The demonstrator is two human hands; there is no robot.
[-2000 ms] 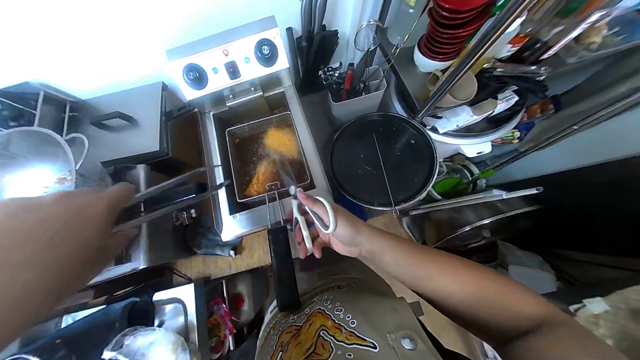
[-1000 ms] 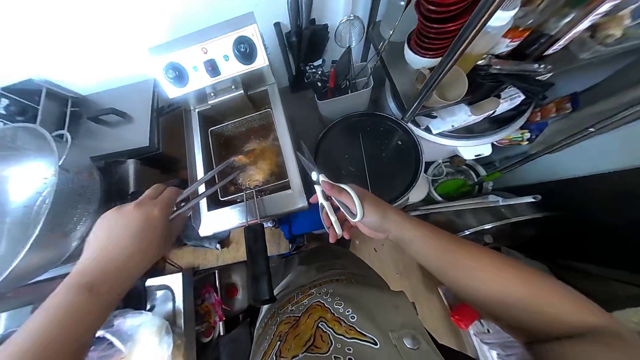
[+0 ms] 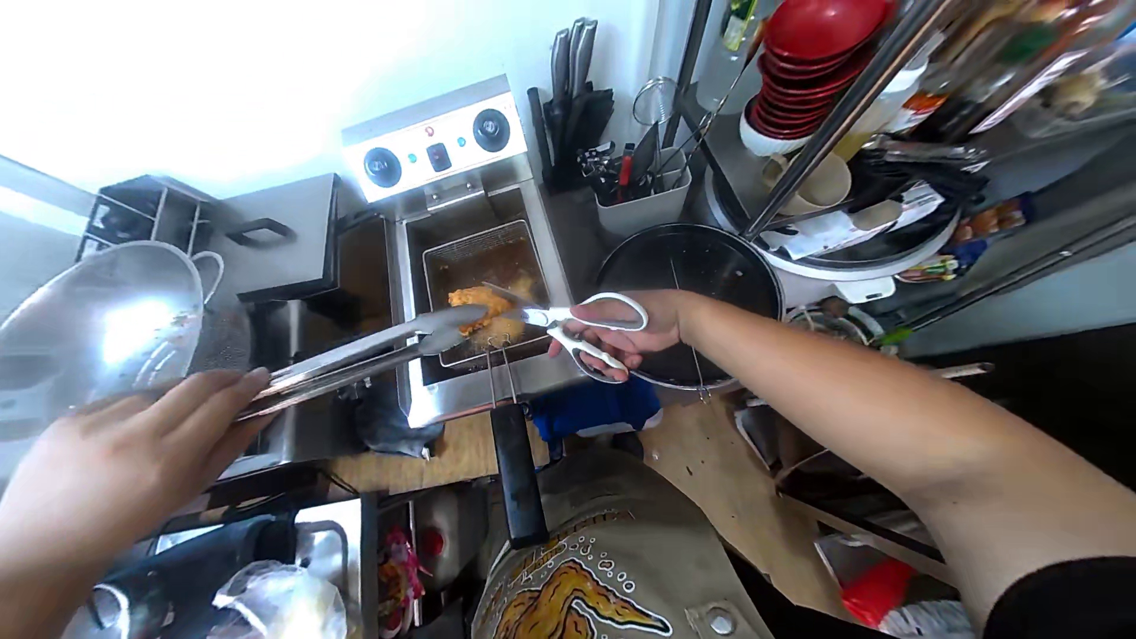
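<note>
My left hand (image 3: 169, 435) holds metal tongs (image 3: 355, 357), whose tips grip a piece of golden fried food (image 3: 475, 306) above the fryer basket (image 3: 484, 240). In my right hand (image 3: 621, 333) are white-handled scissors (image 3: 568, 321); their blades point left, at the food's right side, and look parted. Whether they touch the food is hard to tell. Under them, the wire basket sits in the oil of an electric deep fryer (image 3: 555, 266), its black handle (image 3: 517, 479) reaching toward my apron.
Right of the fryer lies a round black pan (image 3: 683, 266), with a grey utensil bin (image 3: 648, 211) behind it. Knives (image 3: 572, 80) stand at the back wall. Stacked red bowls (image 3: 812, 62) fill the shelf at right. A large metal strainer (image 3: 106, 311) is at far left.
The tongs have lifted a fried piece from the basket, where their tips were one second ago. My right hand has brought the scissors from the basket's right side to the food.
</note>
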